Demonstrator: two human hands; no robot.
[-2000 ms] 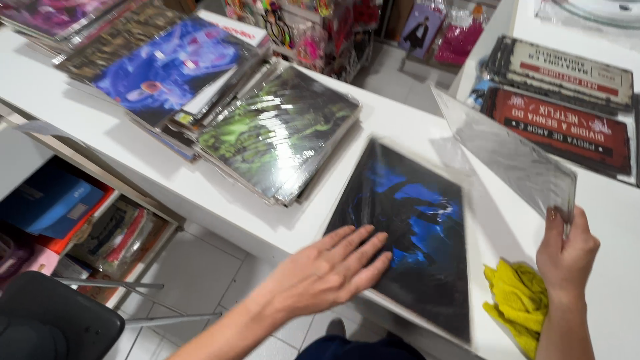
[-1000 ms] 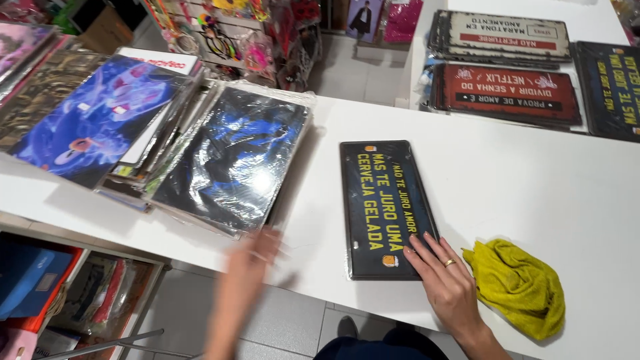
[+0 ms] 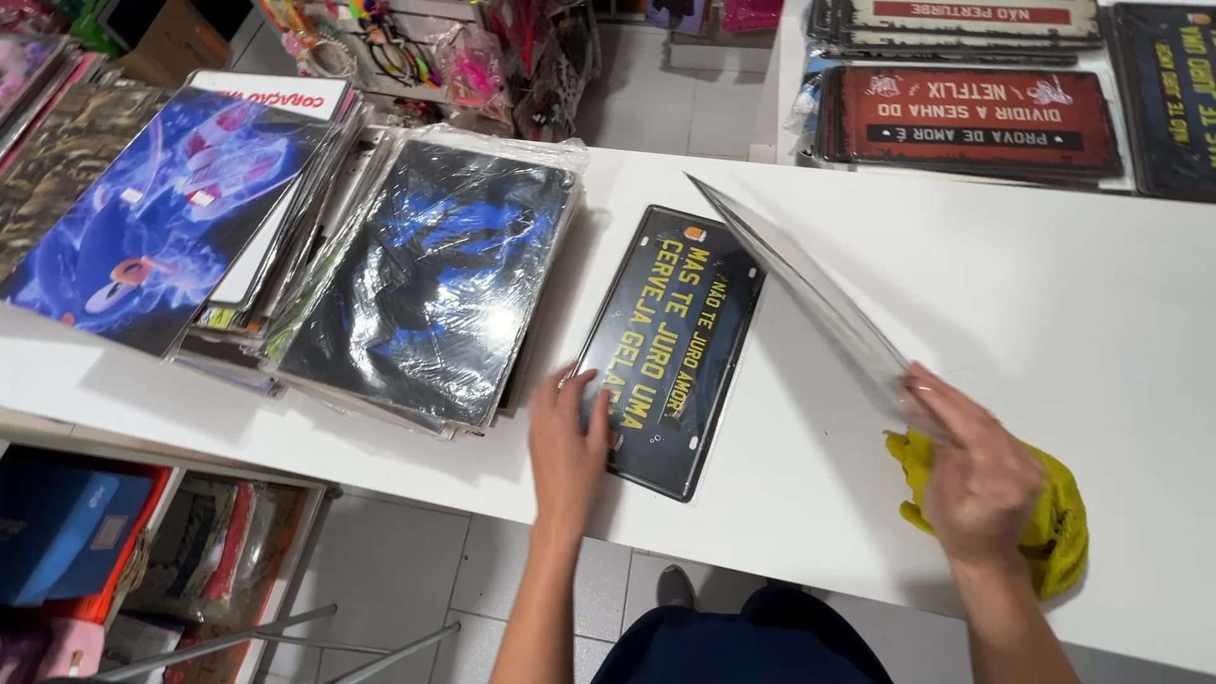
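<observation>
My right hand (image 3: 978, 475) grips one end of a thin flat plate (image 3: 807, 294), seen nearly edge-on and raised at a slant over the white counter. A yellow cloth (image 3: 1050, 522) lies crumpled beneath and beside that hand. My left hand (image 3: 570, 446) is at the lower left edge of a dark metal sign with yellow lettering (image 3: 674, 351), its fingers apart and over the sign's border. Left of it, a plastic-wrapped plate with a blue and black picture (image 3: 437, 275) tops a stack.
More picture plates (image 3: 180, 209) are stacked at the left. Red and white signs (image 3: 978, 119) lie in piles on the far counter, with another dark sign (image 3: 1168, 104) beside them. Below the counter's near edge are an open shelf (image 3: 275, 570) and metal legs (image 3: 237, 641).
My right hand has left the dark sign and now holds a thin plate. My left hand has moved from beside the stack to the sign. The blue and black plate lay under my left hand two seconds ago.
</observation>
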